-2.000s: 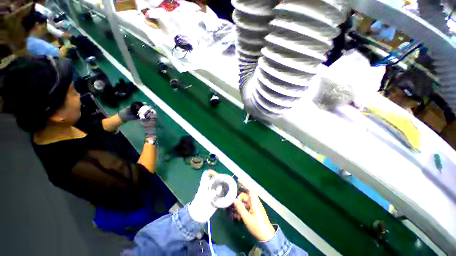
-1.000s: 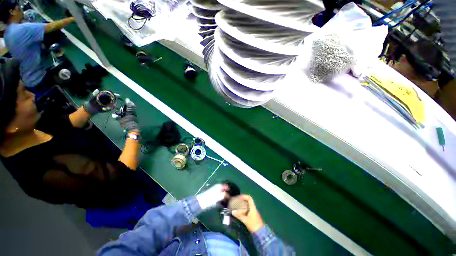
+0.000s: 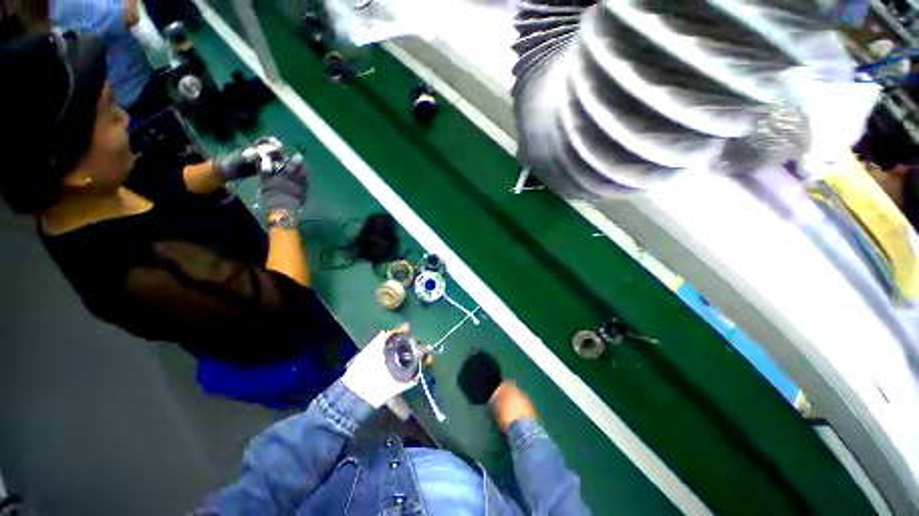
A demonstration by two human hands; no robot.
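Observation:
My left hand (image 3: 371,375), in a white glove, holds a round silver-and-dark motor unit (image 3: 405,357) with its face up. Pale lead wires trail from the unit towards the bench. My right hand (image 3: 512,405), bare, is to the right at a matte black round housing (image 3: 479,377); its fingertips are at the housing's lower right edge. The two parts are apart. On the green bench ahead lie a silver ring-shaped unit with a white lead (image 3: 430,285), a tan ring (image 3: 400,272) and a cream round part (image 3: 390,294).
A white rail (image 3: 443,250) divides the bench from the green conveyor (image 3: 524,257), which carries a unit with leads (image 3: 589,344) and a black unit (image 3: 423,104). A ribbed duct (image 3: 645,101) hangs overhead. A coworker in black (image 3: 171,262) sits left. Black loops and parts (image 3: 376,238) lie beyond.
My hands were together around parts; now they are apart, the left with the silver unit further left, the right at the black housing. The view has shifted.

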